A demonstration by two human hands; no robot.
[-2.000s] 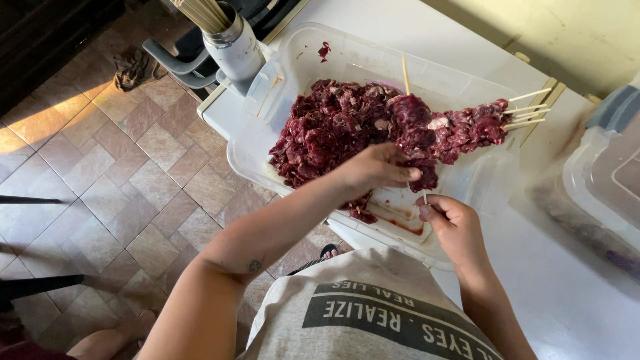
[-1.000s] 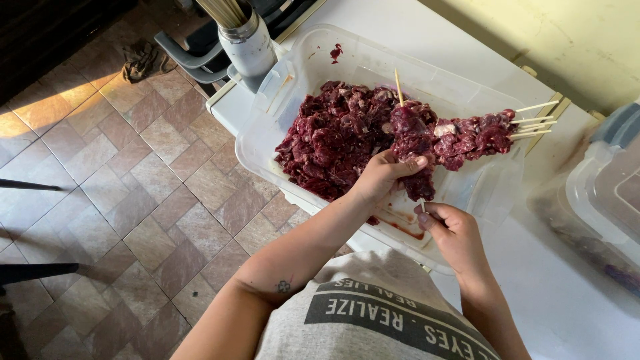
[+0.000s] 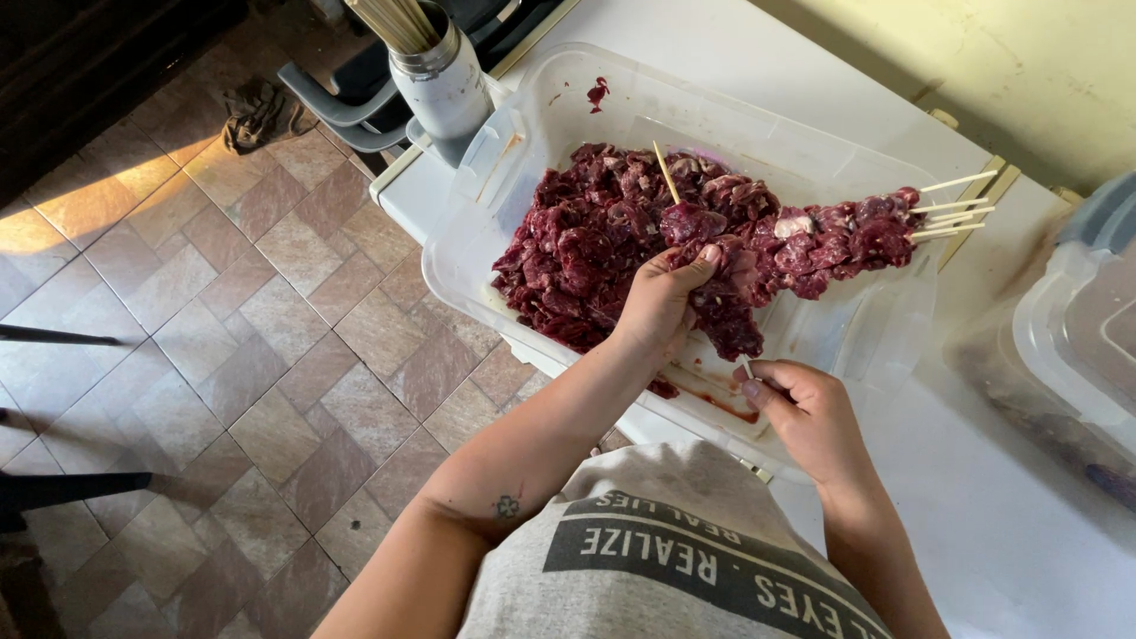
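Observation:
My left hand (image 3: 664, 297) pinches dark red raw meat threaded on a wooden skewer, thumb on top. The lower end of that skewer (image 3: 746, 365) is between the thumb and fingers of my right hand (image 3: 794, 404); a piece of meat (image 3: 729, 327) sits just above it. The skewer's bare tip (image 3: 666, 173) points up past my left hand. A heap of cut raw meat (image 3: 581, 253) lies in a clear plastic tub (image 3: 461, 297). Several loaded meat skewers (image 3: 839, 241) rest together at the tub's right side, their bare ends sticking out over the rim.
A white metal container (image 3: 441, 93) full of wooden skewers (image 3: 395, 22) stands at the table's left corner. On the white table (image 3: 932, 470), a second plastic tub (image 3: 1056, 355) with a grey handle is at the right. A grey chair (image 3: 342, 106) stands beyond the left edge.
Both hands keep nearly the same hold on the skewer and its meat. Nothing in the tub has plainly moved.

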